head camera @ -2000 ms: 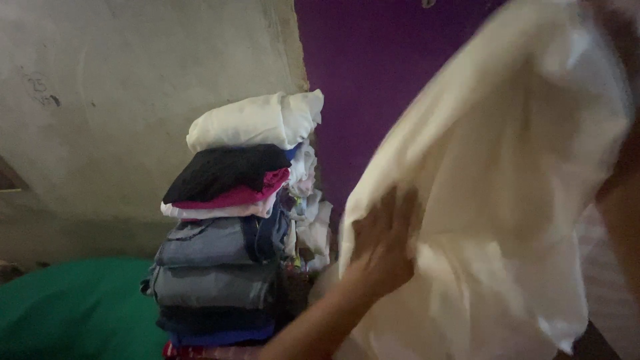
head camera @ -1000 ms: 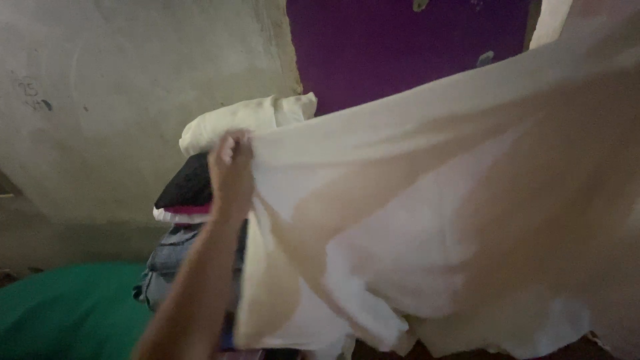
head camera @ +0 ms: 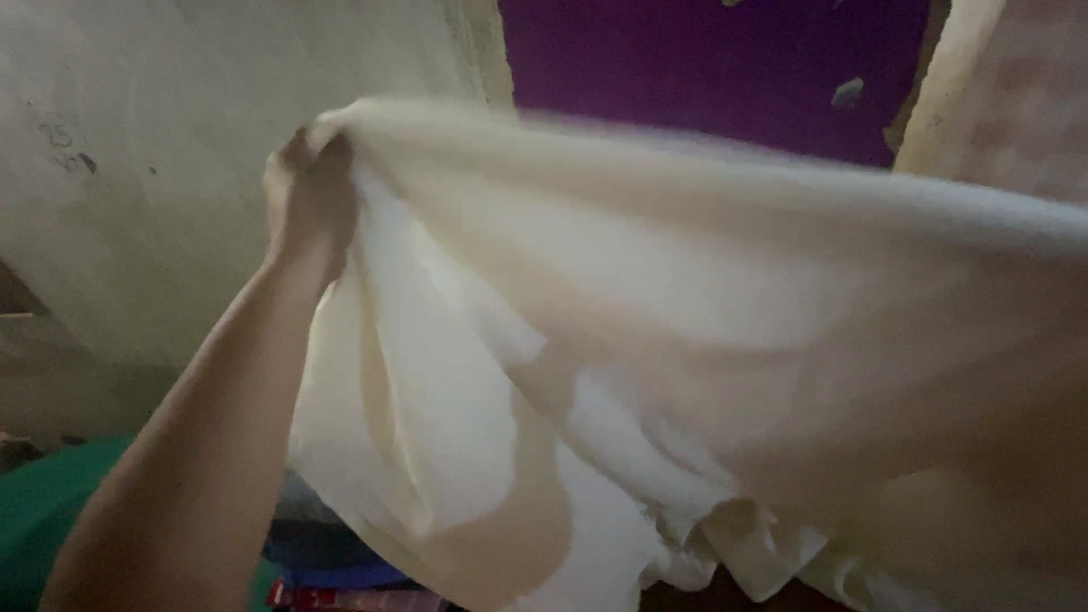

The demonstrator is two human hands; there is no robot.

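My left hand [head camera: 310,191] is closed on the upper left corner of a large cream-white cloth [head camera: 680,280], raised in front of the wall. The cloth stretches from there to the right edge of the view, its upper edge fairly taut, with loose folds and a ruffled lower part hanging down. My right hand is not in view. Behind the cloth, low down, part of a stack of folded clothes [head camera: 340,552] shows, with dark, blue and red layers; the cloth hides the rest of it.
A bare grey plastered wall [head camera: 212,85] stands behind on the left, beside a purple panel [head camera: 705,68] with ragged edges. Green fabric [head camera: 51,501] lies at the lower left. A pale checked surface [head camera: 1020,102] is at the upper right.
My left hand, open against the cloth two seconds ago, has gripped its edge and moved left and up. The cloth is spread wider and now covers most of the clothes stack.
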